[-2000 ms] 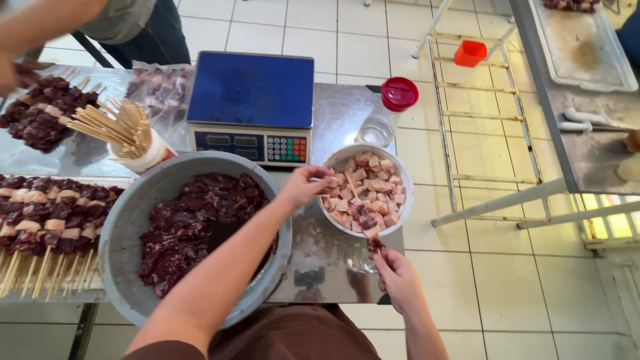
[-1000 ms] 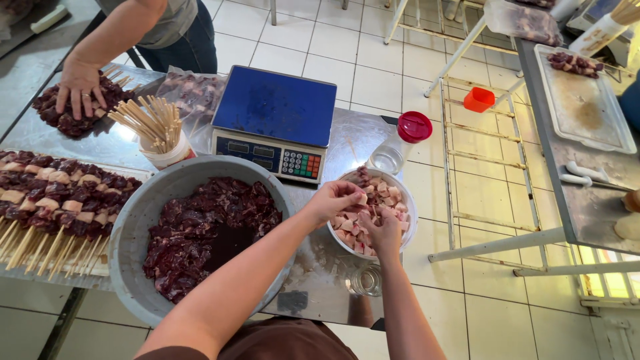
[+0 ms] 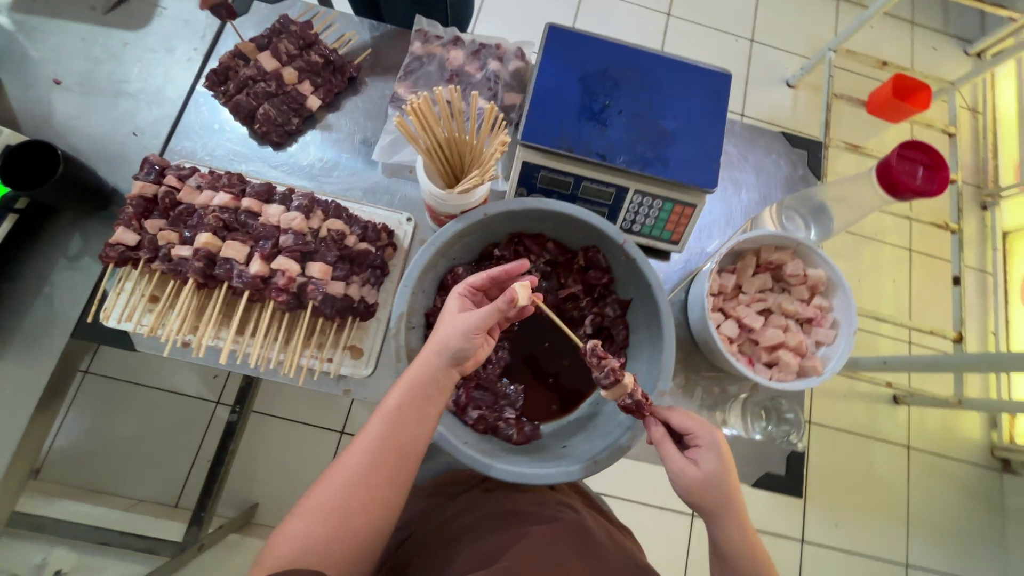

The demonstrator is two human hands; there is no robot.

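My left hand (image 3: 480, 316) pinches a pale fat cube (image 3: 522, 294) at the bare tip of a wooden skewer (image 3: 560, 324), over the grey plastic basin (image 3: 656, 320). Dark red meat pieces (image 3: 588, 276) and bloody liquid lie in the basin. Near its right rim, my right hand (image 3: 692, 452) grips the skewer's other end, where dark meat and a pale cube are threaded. To the right, a white tub (image 3: 850, 320) holds many pale cubes (image 3: 776, 312). At the left, a tray (image 3: 404, 240) bears rows of finished meat skewers (image 3: 256, 240).
Behind the basin stand a cup of bare skewers (image 3: 452, 144), a bagged batch of meat (image 3: 464, 64) and a blue-topped scale (image 3: 624, 100). More skewers (image 3: 280, 80) lie at the upper left. A clear container with a red lid (image 3: 912, 170) rests beside the tub; a glass (image 3: 764, 416) is below it.
Both hands have moved left from the tub to over the basin, with the skewer between them. The other person's hand has left the far pile of skewers. The view has shifted.
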